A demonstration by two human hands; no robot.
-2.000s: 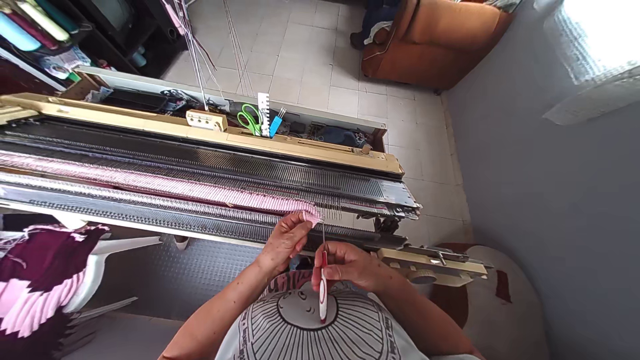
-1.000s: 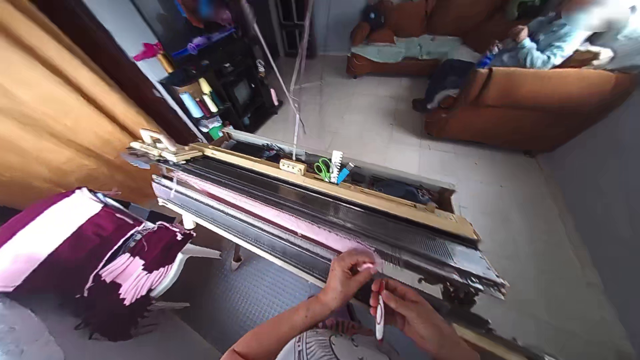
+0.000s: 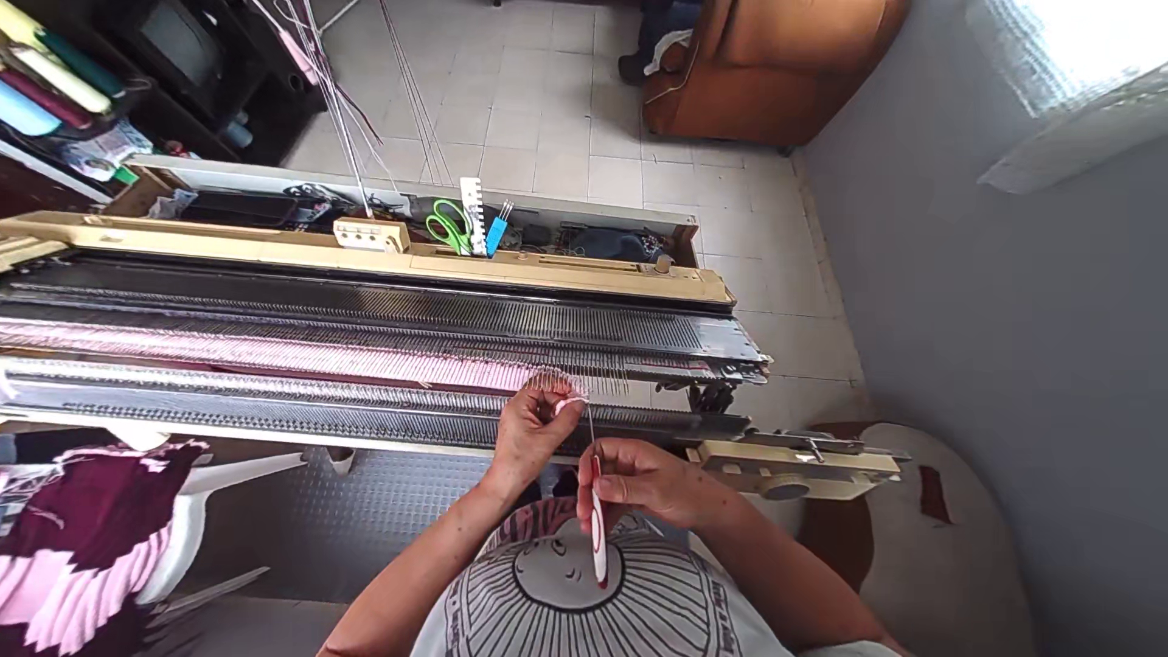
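Observation:
My left hand (image 3: 534,424) pinches the right end of the pink knitted fabric (image 3: 456,371), which hangs along the needles of a knitting machine (image 3: 584,315). Close to its right, my right hand (image 3: 634,479) grips the red-and-white handle of a fine-tipped hook tool (image 3: 599,529). The tool's thin metal shaft points up toward the fabric edge beside my left fingertips. Whether its tip has caught a stitch cannot be told. The lower needle bed (image 3: 365,411) runs beneath my left hand.
Green-handled scissors (image 3: 447,226), a white comb-like strip (image 3: 474,214) and a blue pronged tool (image 3: 497,230) stand behind the machine's rear rail. Yarn strands (image 3: 338,100) rise at the back. A carriage (image 3: 794,470) sits at the right end. Maroon and pink knitting (image 3: 91,520) lies on a white chair at left.
The view has swung away and back. Both hands stay at the fabric's right end, my left hand pinching it and my right hand holding the tool throughout.

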